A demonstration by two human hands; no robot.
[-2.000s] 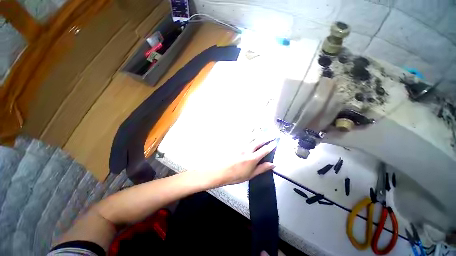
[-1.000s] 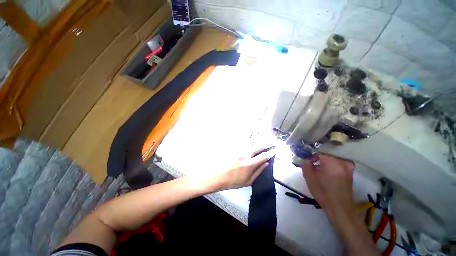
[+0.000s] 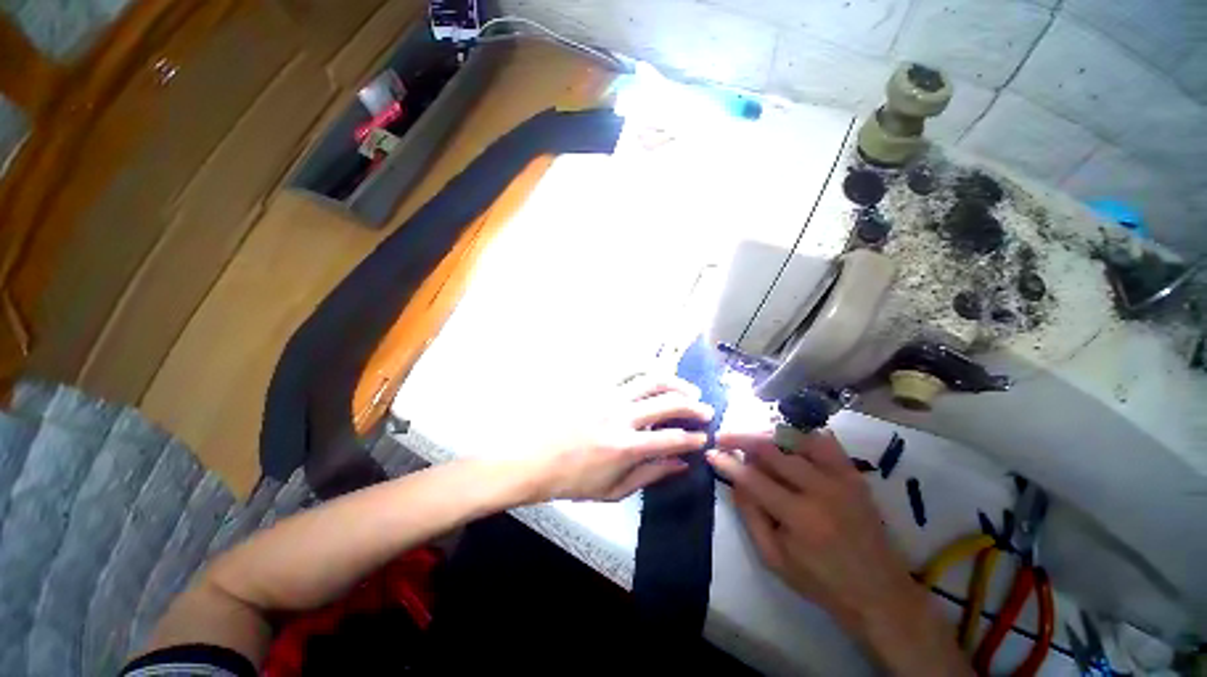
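Observation:
A long dark fabric band (image 3: 678,529) runs from beside the needle area, under my fingers and over the table's front edge. My left hand (image 3: 622,443) lies flat on the band from the left, fingers spread. My right hand (image 3: 807,509) touches the band's right edge with its fingertips, just below the needle area. The sewing machine's white head (image 3: 1059,331) is at the right. The presser foot area (image 3: 744,384) is washed out by bright light, so I cannot tell whether the foot is down.
Spare dark bands (image 3: 397,265) lie at left on cardboard. A grey tray (image 3: 401,179) with small items and a lit phone (image 3: 454,16) stand behind. Scissors (image 3: 1017,595), blue-handled snips (image 3: 1088,644) and black scraps (image 3: 916,500) lie at right.
My right hand came in at the machine's front end, then moved down-left to the band. The band's upper part now shows beyond my left fingertips, left of the needle area.

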